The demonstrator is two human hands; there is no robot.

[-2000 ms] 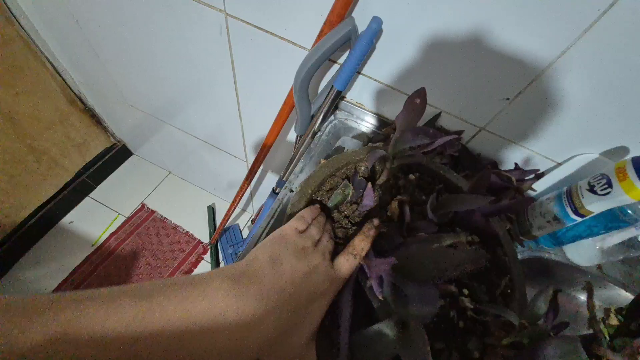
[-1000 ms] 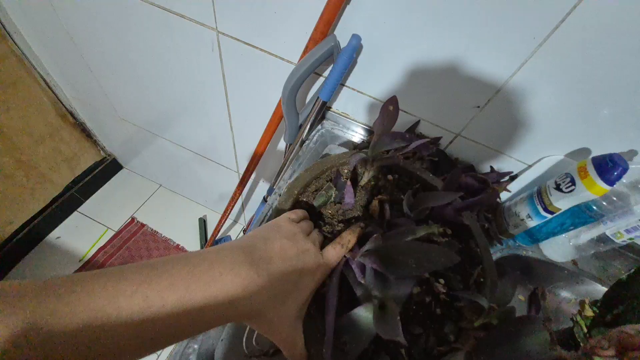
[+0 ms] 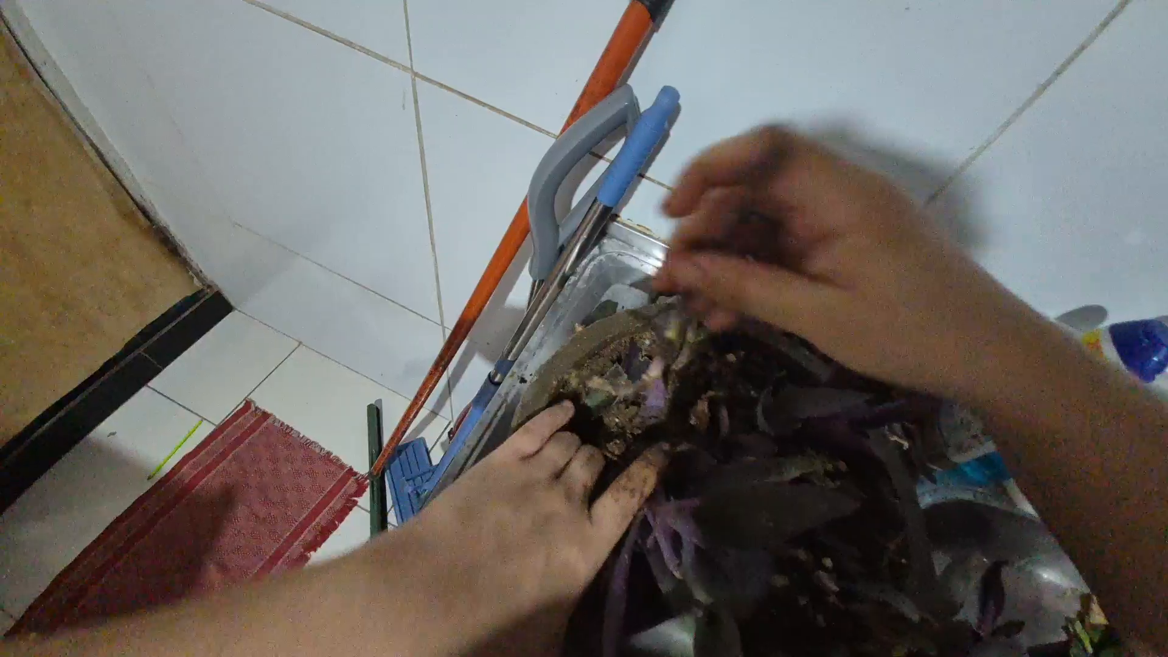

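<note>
A round planter (image 3: 579, 351) holds dark soil (image 3: 620, 429) and a plant with dark purple leaves (image 3: 776, 502). My left hand (image 3: 557, 493) rests at the planter's near left side, its soil-dusted fingertips spread on the soil around a small purple sprig (image 3: 655, 388). Whether those fingers pinch anything is hidden. Above the planter's far side hangs my right hand (image 3: 776, 228), blurred, with curled fingers; a dark patch shows between the fingers and palm, and I cannot tell whether it is soil or shadow.
A metal sink edge (image 3: 630, 242) shows behind the planter. Against the white tiled wall lean an orange pole (image 3: 493, 265), a blue-handled tool (image 3: 639, 146) and a grey handle (image 3: 547, 182). A red mat (image 3: 210, 511) lies on the floor; a blue-capped bottle (image 3: 1136, 347) is at right.
My right hand has come into view from the right, over the planter. My left hand stays at the soil.
</note>
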